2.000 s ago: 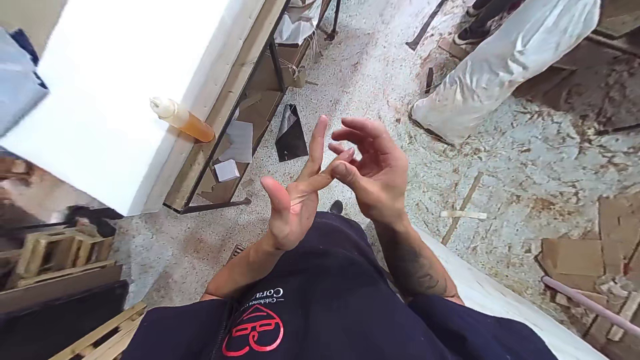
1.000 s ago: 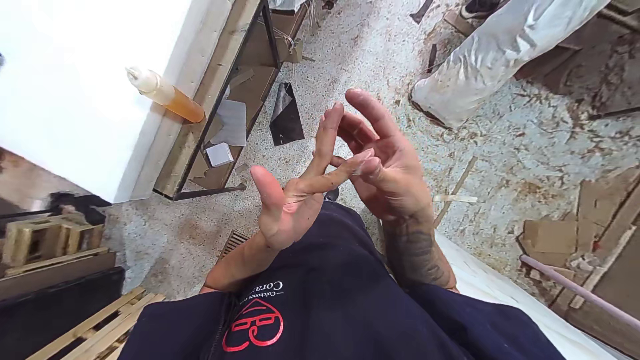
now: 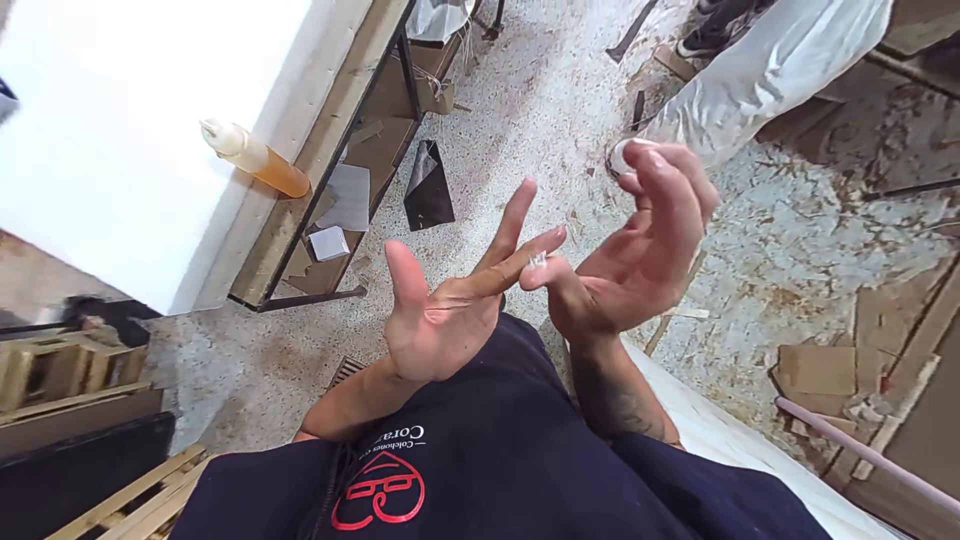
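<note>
My left hand is raised in front of my dark shirt, palm up, thumb out and fingers spread. At its right, my right hand has its fingers curled and raised. The right thumb is at a left finger, with a small whitish bit on the thumb's tip; whether it is glue or some scrap I cannot tell. Neither hand grips an object. Nearest to them at the upper left, a clear squeeze bottle with amber liquid lies on the edge of the white-topped table.
Below the table is a shelf with cardboard and a small white box. A black folded sheet lies on the floor. A person in white trousers stands at the upper right. Pallets are at the left, cardboard at the right.
My right hand has opened up: its fingers have moved away from my left hand, while the thumb is still by a left finger. The view has shifted slightly.
</note>
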